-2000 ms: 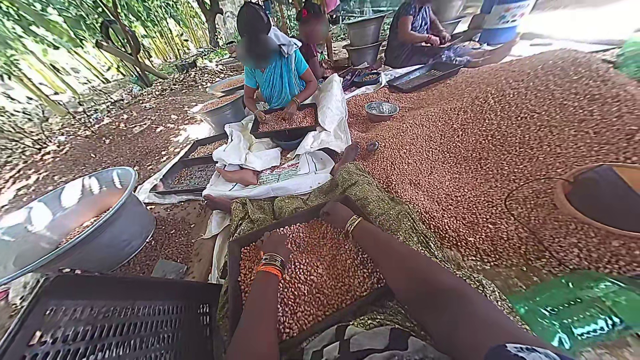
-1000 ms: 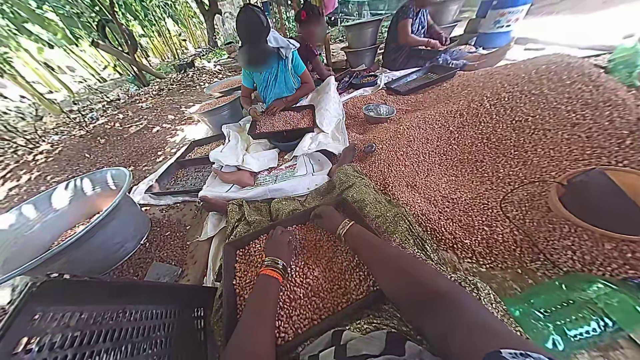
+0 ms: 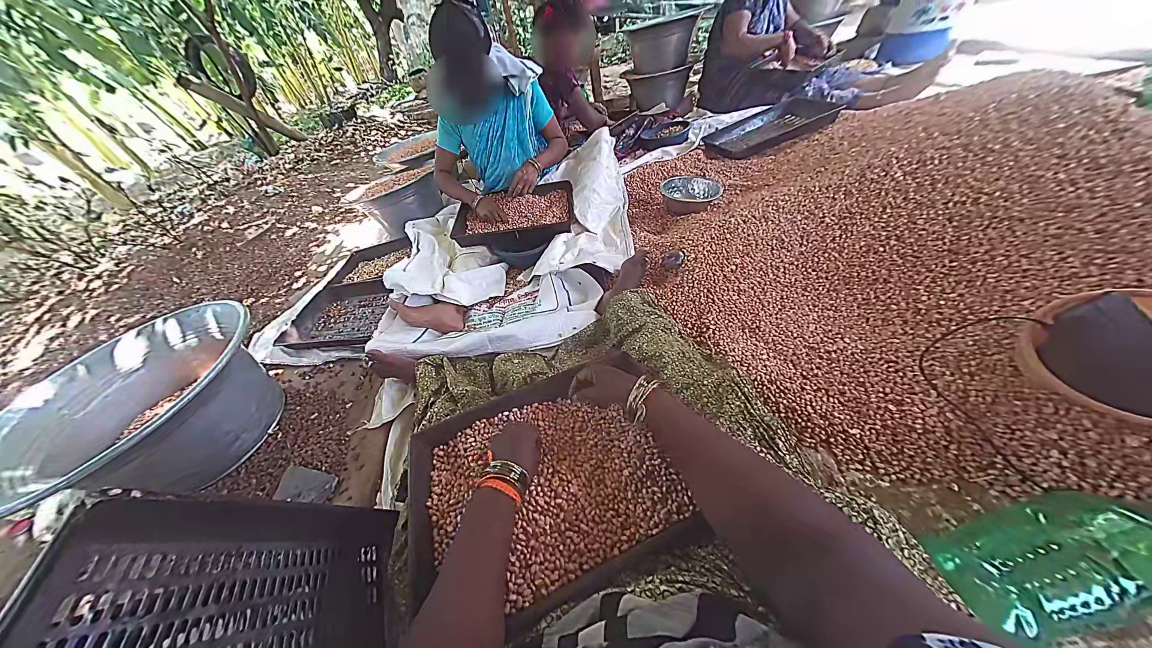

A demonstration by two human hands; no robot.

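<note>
A dark rectangular tray [image 3: 421, 504] full of reddish-brown nuts or seeds [image 3: 594, 504] rests on my lap, over patterned cloth. My left hand [image 3: 515, 448], with bangles and an orange band at the wrist, touches the nuts left of the tray's middle. Near the tray's far right corner, my right hand [image 3: 605, 385], with pale bangles, is bent down at the nuts. The fingers of both hands are largely hidden, so whether they hold anything cannot be told.
A large heap of the same nuts [image 3: 882, 261] spreads at right, with an orange-rimmed basin [image 3: 1035, 360] and green plastic [image 3: 1044, 558]. At left are a metal tub [image 3: 216, 423] and a slotted black crate [image 3: 207, 576]. Ahead, a person in blue [image 3: 499, 135] works over another tray [image 3: 457, 225].
My left hand has moved nearer to me over the nuts, away from the tray's far side. My right hand stays around the far right corner.
</note>
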